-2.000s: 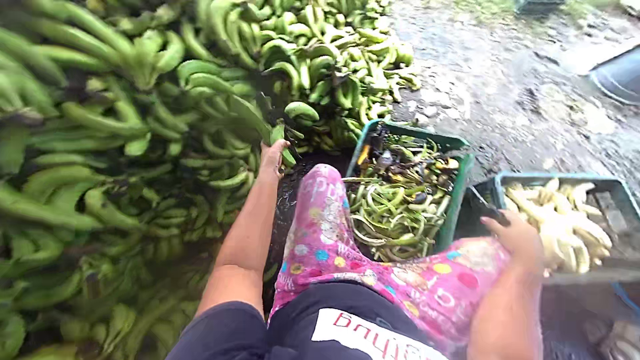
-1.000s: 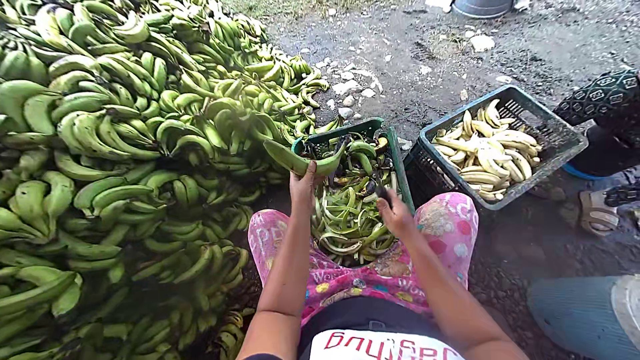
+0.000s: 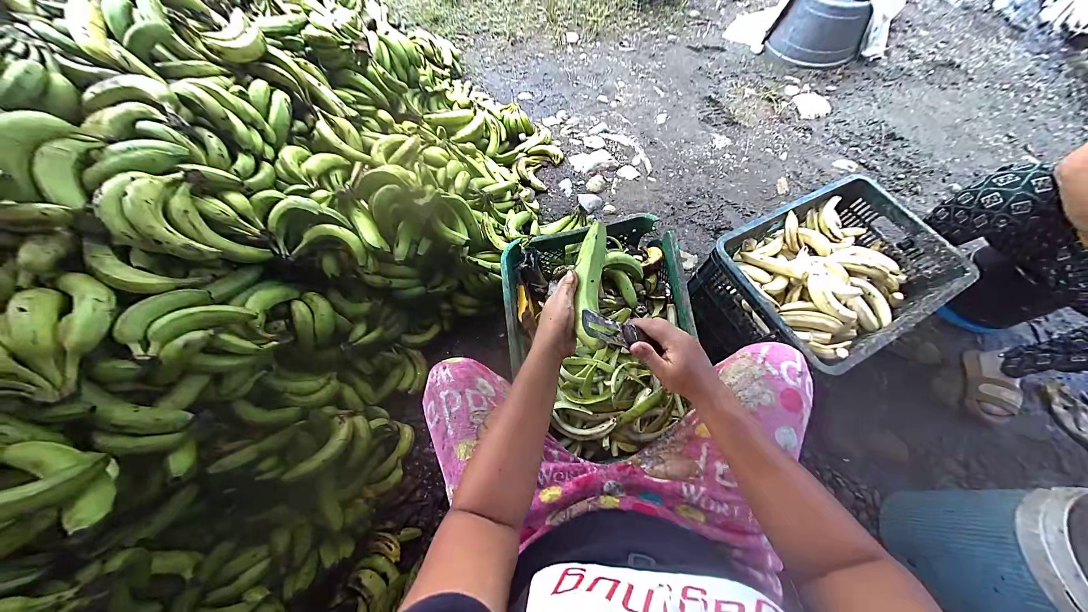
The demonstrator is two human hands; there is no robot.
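My left hand (image 3: 558,316) grips a long green plantain (image 3: 590,270), held roughly upright over a green plastic crate (image 3: 512,280). The dark handle of a knife (image 3: 605,328) is in my right hand (image 3: 676,355), and its blade lies against the plantain's lower part. Below both hands, green peel strips (image 3: 595,395) fill the crate between my knees. Further right, a dark plastic crate (image 3: 922,316) holds peeled plantains (image 3: 824,285).
A large heap of green plantains (image 3: 195,221) covers the left side. A person's patterned clothing (image 3: 1003,212) and sandal (image 3: 990,387) show at right. A blue bucket (image 3: 952,535) lies lower right, a grey tub (image 3: 820,34) stands at the top, and stones (image 3: 595,161) dot the wet ground.
Two seconds ago my left hand was at the heap; one second ago it held a plantain slanting over the crate. Now the plantain points upward, with the blade against it.
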